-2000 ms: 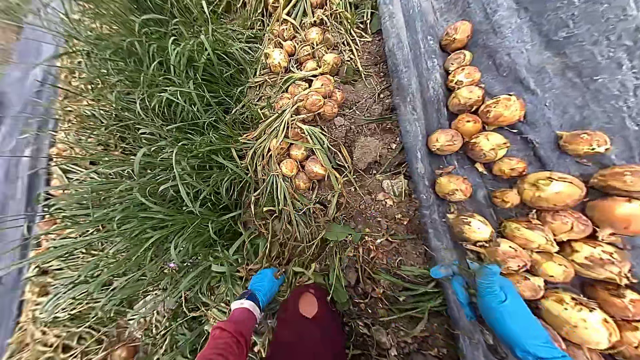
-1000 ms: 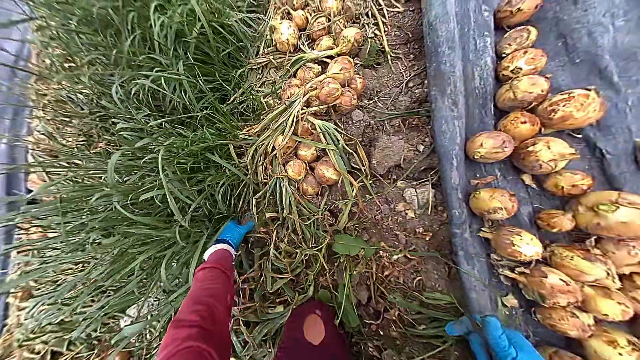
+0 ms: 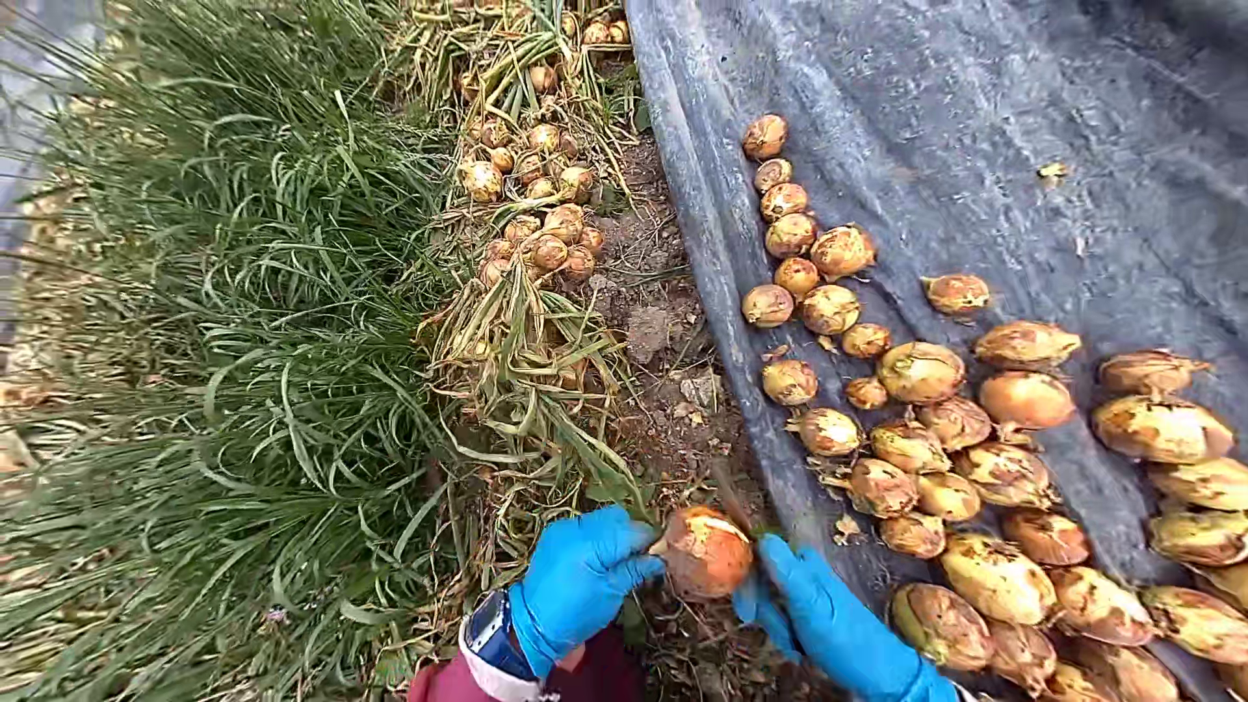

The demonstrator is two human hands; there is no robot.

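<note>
An orange-brown onion (image 3: 704, 552) is held by its neck in my left hand (image 3: 585, 575), which wears a blue glove. My right hand (image 3: 829, 614), gloved in blue too, is just right of that onion, its fingers bent near the onion's root side; a blurred dark thing shows above the fingers, and whether they grip it I cannot tell. On the dark plastic sheet (image 3: 955, 127) at the right lie many loose onions (image 3: 921, 372). Clusters of onions with their leaves (image 3: 548, 252) lie on the ground ahead.
Tall green grass (image 3: 322, 390) grows along the left side. Wilted onion leaves (image 3: 526, 361) cover the ground ahead of my left hand. A strip of bare soil (image 3: 663, 341) runs between them and the sheet's edge. Another sheet (image 3: 39, 117) shows at the far left.
My left hand has come from the grass and leaves to in front of me and now holds an onion. My right hand has moved in beside it from the sheet's edge. The view has shifted.
</note>
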